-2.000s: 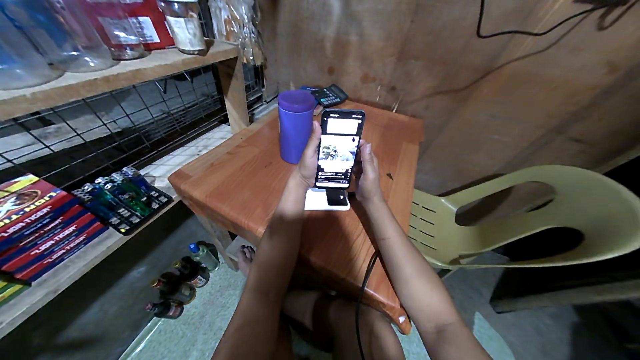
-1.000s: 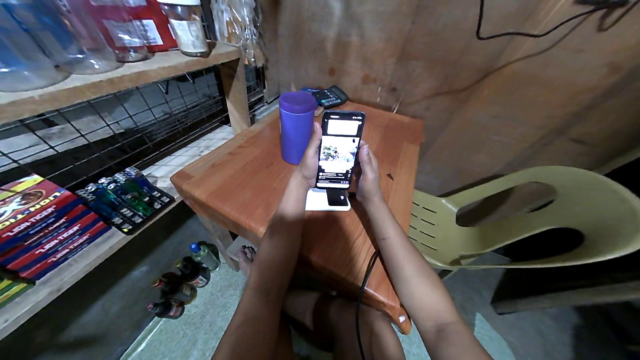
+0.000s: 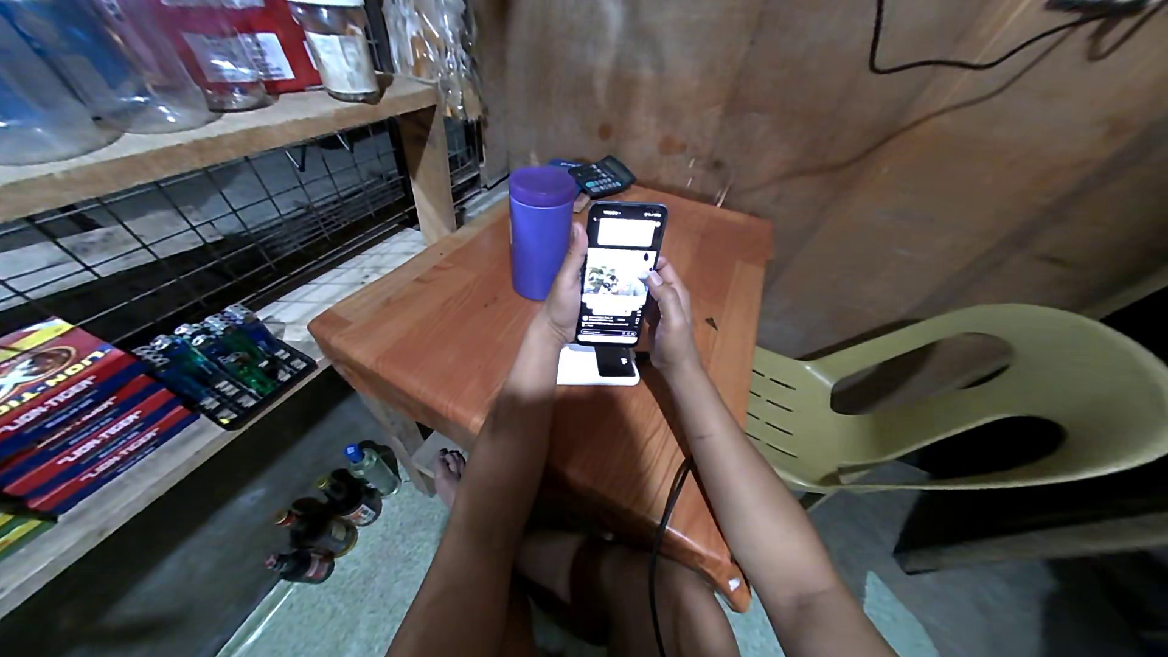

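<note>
A smartphone point(image 3: 622, 274) with a lit screen stands tilted up over the wooden table point(image 3: 438, 319), held between both hands. My left hand point(image 3: 566, 283) grips its left edge. My right hand point(image 3: 671, 315) is at the right edge, its thumb by the screen. Beneath the phone's lower end lies a white flat object point(image 3: 579, 367) with a black part point(image 3: 614, 361) on it. A purple lidded tumbler point(image 3: 540, 233) is upright just left of my left hand. Behind it, a black calculator point(image 3: 602, 176) rests near the wall.
A pale green plastic chair point(image 3: 922, 438) is at the right. Wooden shelves point(image 3: 274, 128) on the left hold jars, boxes and a tray of lighters point(image 3: 228, 365). Several bottles point(image 3: 315, 525) stand on the floor. A black cable point(image 3: 664, 547) hangs over the table's front edge.
</note>
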